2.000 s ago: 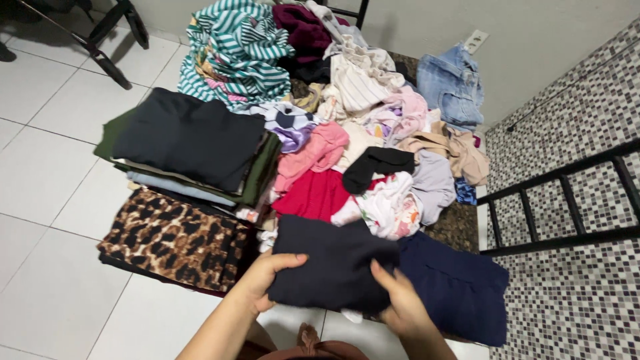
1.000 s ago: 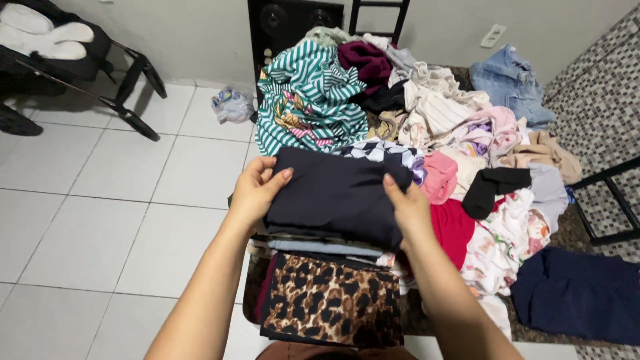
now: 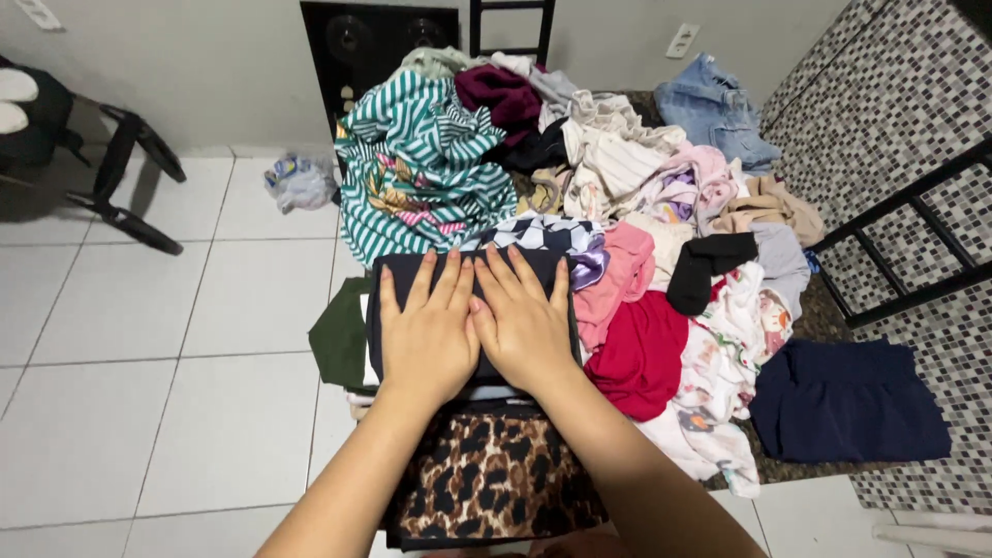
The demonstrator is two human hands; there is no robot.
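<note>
Both my left hand (image 3: pixel 431 333) and my right hand (image 3: pixel 524 329) lie flat, side by side, on a folded dark garment (image 3: pixel 387 310) at the top of a clothes stack. Their fingers are apart and grip nothing. A dark green garment (image 3: pixel 339 337) sticks out at the stack's left side. Nearer to me lies a folded leopard-print garment (image 3: pixel 496 480). Beyond and to the right spreads a loose pile with a striped green and white cloth (image 3: pixel 426 147), a pink garment (image 3: pixel 620 271), a red garment (image 3: pixel 647 353) and a black piece (image 3: pixel 707 267). A folded navy garment (image 3: pixel 849 403) rests at the right.
The clothes lie on a dark speckled stone surface (image 3: pixel 825 318). Black metal rungs (image 3: pixel 914 232) stand at the right by a mosaic-patterned wall (image 3: pixel 829 85). A wheeled black frame (image 3: pixel 124 178) and a plastic bag (image 3: pixel 302 184) are on the tiled floor at the left.
Two seconds ago the hands held a folded dark garment in front of the pile. One second ago they held it by its sides over the stack; now they lie flat on top of it.
</note>
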